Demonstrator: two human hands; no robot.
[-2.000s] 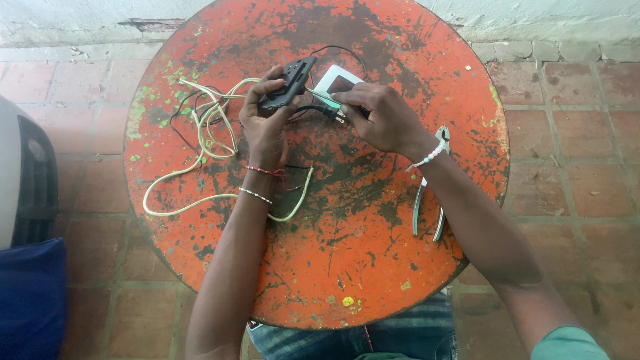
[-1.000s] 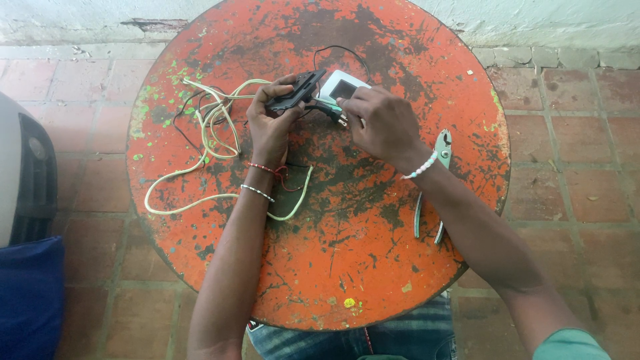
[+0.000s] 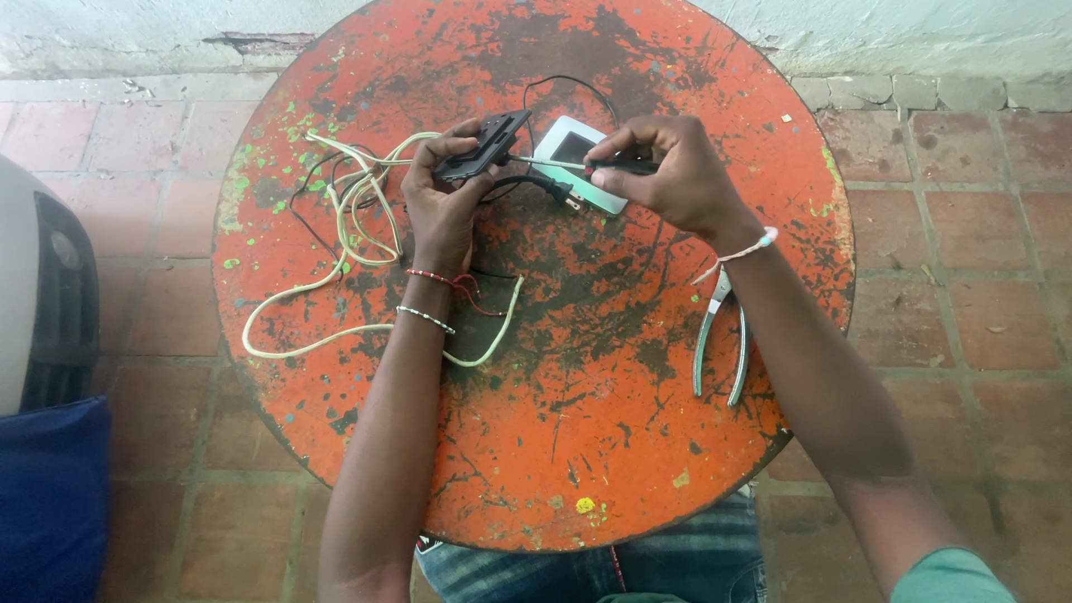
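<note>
My left hand (image 3: 445, 188) holds a black plastic housing (image 3: 494, 144) tilted above the round table. In my right hand (image 3: 662, 172) is a screwdriver (image 3: 624, 165) with a dark handle, its thin shaft reaching left to the housing's lower right edge. Behind the shaft lies a white and pale green device with a dark screen (image 3: 572, 151). A black power plug (image 3: 559, 193) with bare prongs sits just below the shaft. A pale cord (image 3: 345, 209) lies in loops left of my left hand and runs under that forearm. Metal pliers (image 3: 718, 335) rest beside my right forearm.
The round orange table (image 3: 536, 469) has worn, chipped paint. A thin black wire (image 3: 578, 79) curves behind the white device. The wall is beyond the table's far edge. At the left are a blue cloth (image 3: 50, 494) and a white and black object (image 3: 50, 285) that is partly in view.
My right hand has moved a little to the right and up from the housing, and the screwdriver's shaft now shows between the hands. My left hand still holds the housing, now tilted differently.
</note>
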